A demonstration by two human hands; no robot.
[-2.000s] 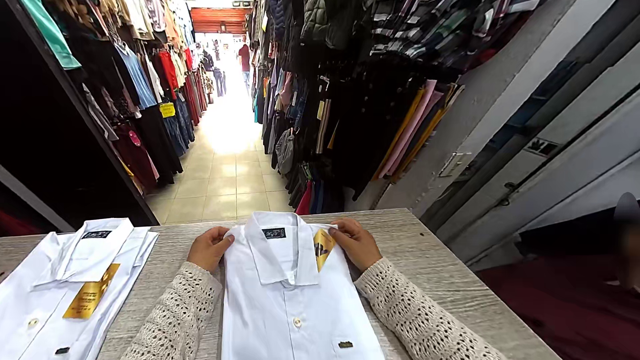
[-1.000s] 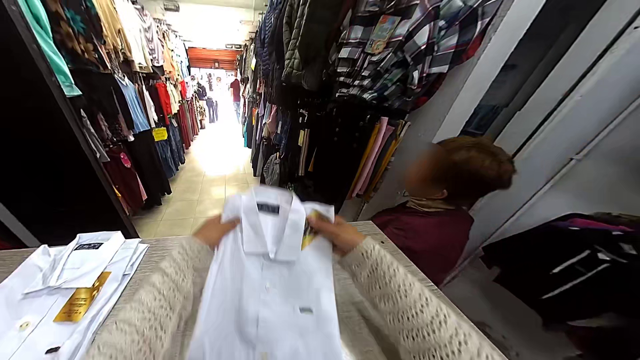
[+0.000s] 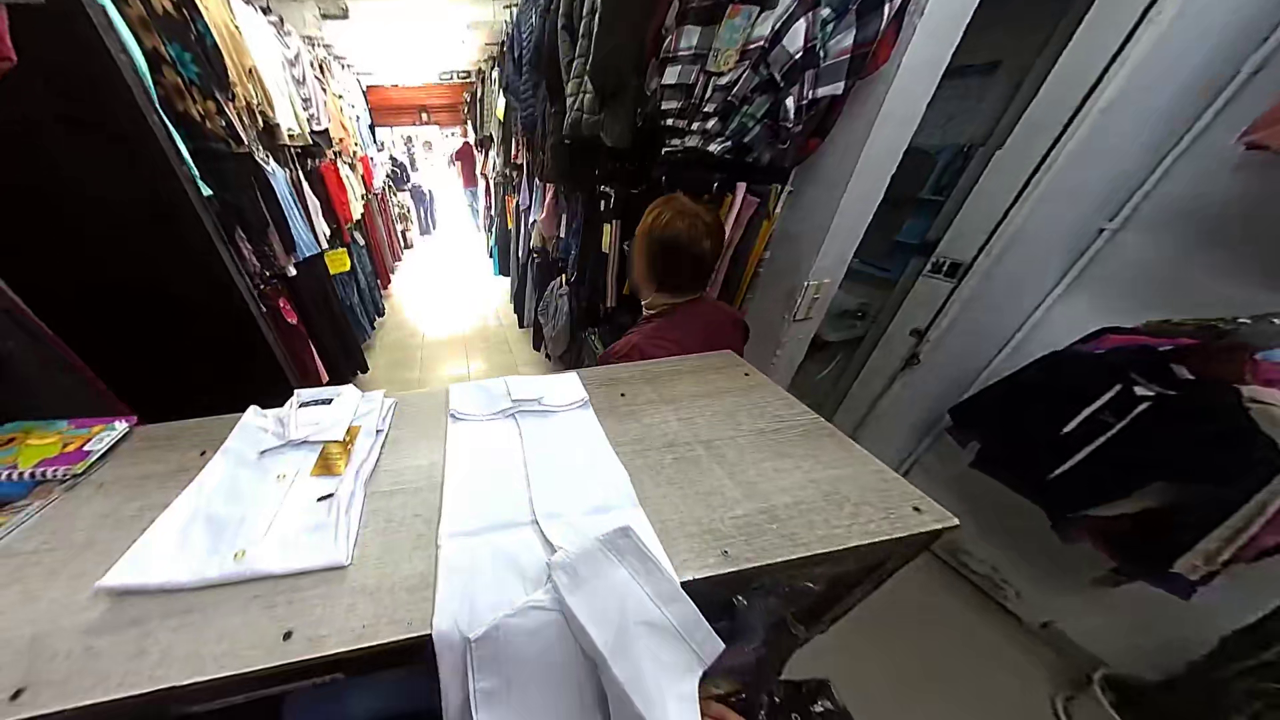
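Note:
A white shirt (image 3: pixel 575 465) lies lengthwise on the wood-look counter (image 3: pixel 770 450), its collar no longer facing up. Its near part hangs over the counter's front edge, with a loose white flap, perhaps a sleeve (image 3: pixel 635 600), folded across it. Only a small part of my right hand (image 3: pixel 718 710) shows at the bottom edge, beside the shirt's lower right; its fingers are mostly hidden, so its grip is unclear. My left hand is out of view. Left of this shirt, a second white shirt (image 3: pixel 250 500) lies folded, collar up, with a gold tag (image 3: pixel 335 452).
Colourful notebooks (image 3: pixel 60 450) lie at the counter's left end. A person in a maroon top (image 3: pixel 690 325) is beyond the counter, near the right clothes rack. Hanging garments line both sides of a tiled aisle (image 3: pixel 450 340). Dark clothes (image 3: pixel 1110 430) hang at the right.
Both hands held the shirt near its collar, front up; now it lies with another side showing, and both hands have left its far end. The other person has moved toward the right rack.

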